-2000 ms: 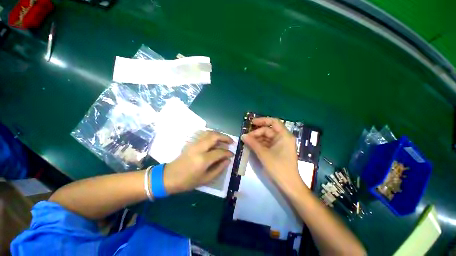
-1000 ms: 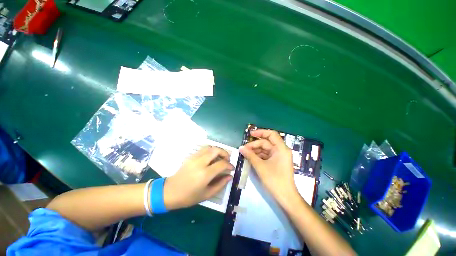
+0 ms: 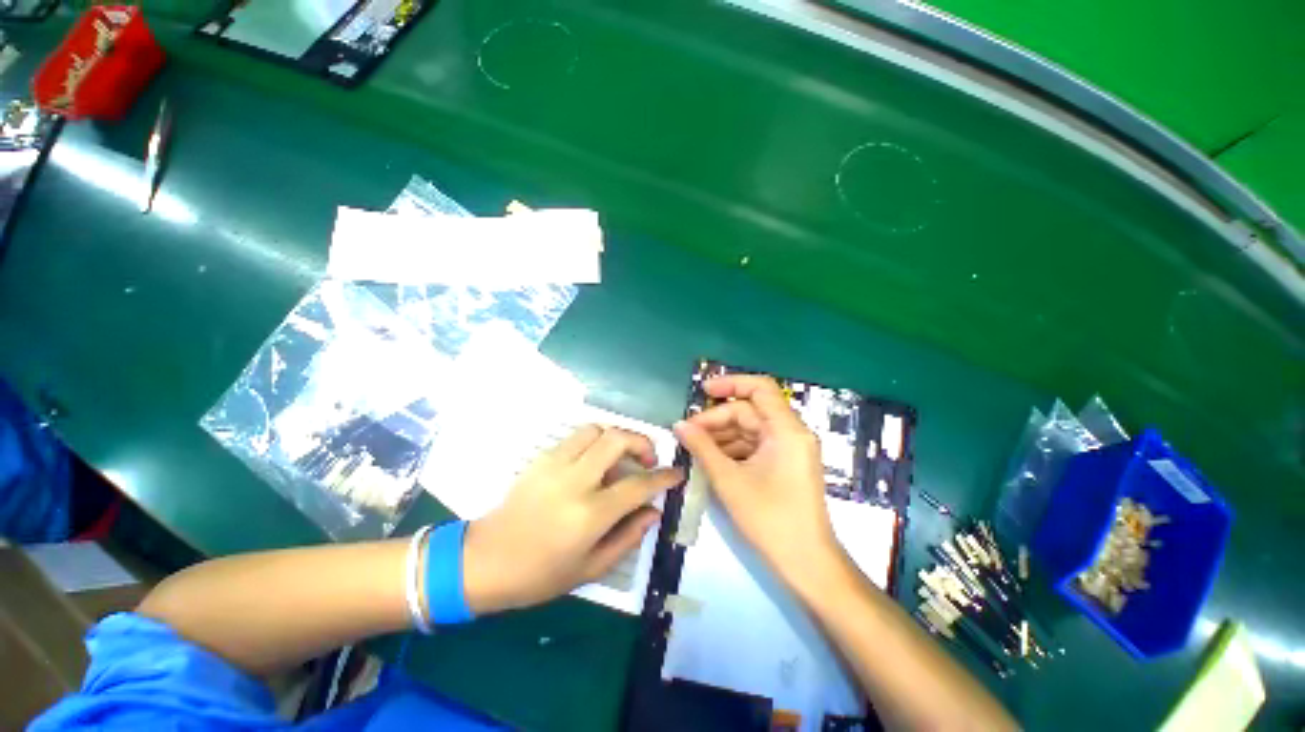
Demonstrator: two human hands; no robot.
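Note:
An opened tablet body (image 3: pixel 773 629) lies in front of me, black-framed with a pale central panel and exposed electronics at its far end. My right hand (image 3: pixel 766 472) is over its upper left part, thumb and index finger pinched at the left edge; whether a small part is between them cannot be told. My left hand (image 3: pixel 573 515), with a blue wrist band, rests over a white adhesive sheet (image 3: pixel 616 589) beside the tablet, fingertips close to the right hand's. Its fingers are bent and slightly apart, and I see nothing clearly held in it.
A clear plastic bag (image 3: pixel 294 386) with dark parts and a white paper strip (image 3: pixel 465 246) lie left. Loose components (image 3: pixel 980 594), a blue bin (image 3: pixel 1138 551) and a pale yellow sheet (image 3: pixel 1214 689) are right. A red bin (image 3: pixel 100 65), tweezers or knife (image 3: pixel 155 155) and another tablet (image 3: pixel 308 29) are far left.
The view has shifted slightly, showing more of the far tablet. My left fingertips have moved closer to my right fingertips at the tablet's left edge. My right hand stays pinched there.

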